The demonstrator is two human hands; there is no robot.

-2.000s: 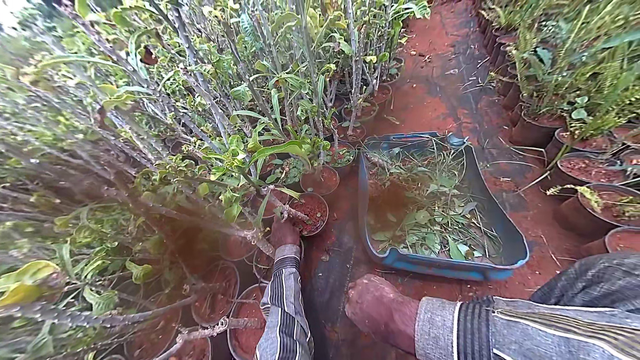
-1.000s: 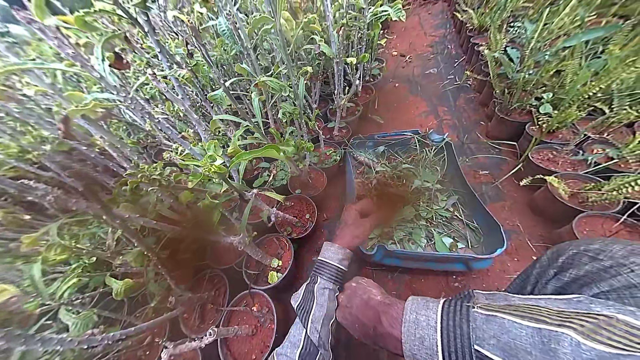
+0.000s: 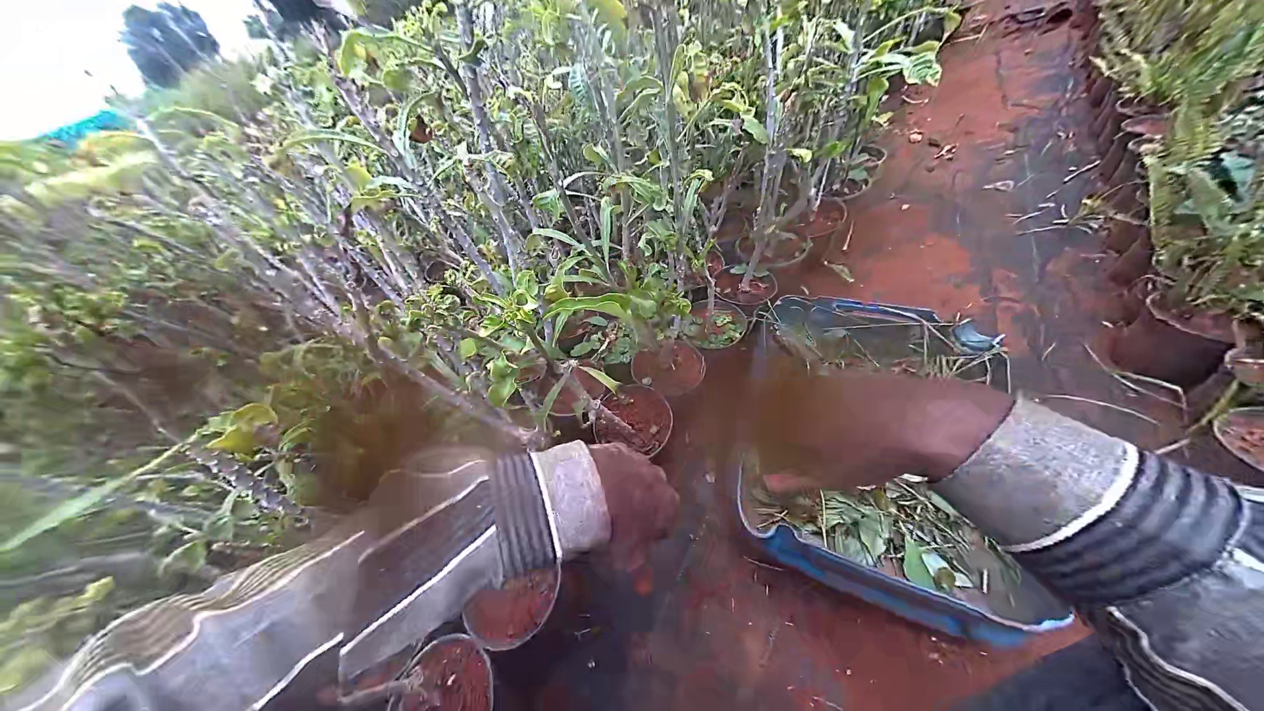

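Observation:
My left hand (image 3: 637,504) is low beside the row of round plant pots; its fingers are blurred and partly hidden, and I cannot tell whether it holds anything. Over the blue plastic tray (image 3: 889,588) reaches my right hand (image 3: 849,425), also blurred, its fingertips unclear. Pulled weeds and cut leaves (image 3: 879,533) lie in the tray. A pot of reddish soil (image 3: 637,417) stands just above my left hand, and another pot (image 3: 512,604) shows below my left sleeve.
Dense potted shrubs with woody stems (image 3: 494,197) fill the left side. A path of soil-covered ground sheet (image 3: 948,227) runs away beyond the tray. More pots (image 3: 1246,434) with ferny plants (image 3: 1185,188) line the right edge.
My left hand has moved back from the tray toward the pots. My right hand has moved from beside the tray's near left corner to over the tray.

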